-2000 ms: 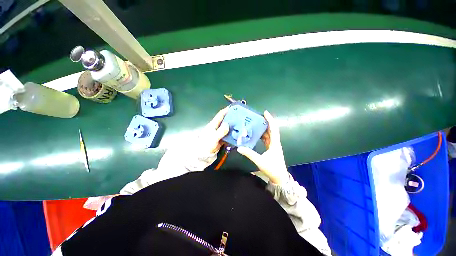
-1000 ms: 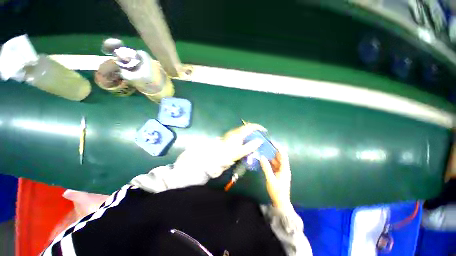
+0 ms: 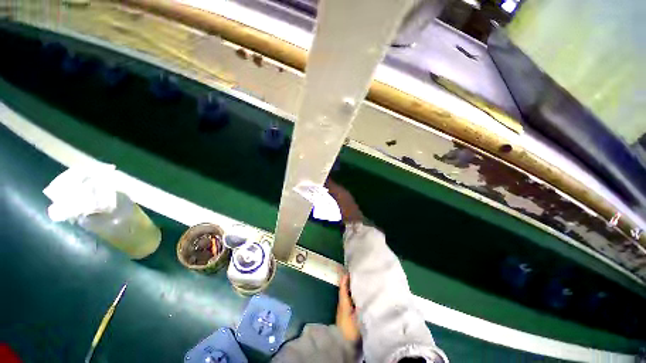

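My right hand [image 3: 343,203] reaches over the belt beside the pale post. It is dark and partly hidden, so its fingers and anything in them cannot be made out. My left hand [image 3: 347,312] is at the bench's far edge, partly covered by my right sleeve; what it holds, if anything, is hidden. One blue-grey square part [image 3: 264,323] lies on the green bench with its raised centre up. A second square part [image 3: 216,348] lies beside it, cut off by the bottom edge.
The slanted post [image 3: 319,127] stands by the white rail. The pump bottle [image 3: 251,265], brown tub [image 3: 202,248], cloth-topped bottle [image 3: 126,225] and thin yellow tool [image 3: 106,324] are on the bench. Dark parts [image 3: 273,136] sit on the belt. A paint-chipped shelf [image 3: 489,174] lies beyond.
The view has swung up toward the belt and shelf. My hands have parted; my right has moved out over the belt. The part they held no longer shows clearly.
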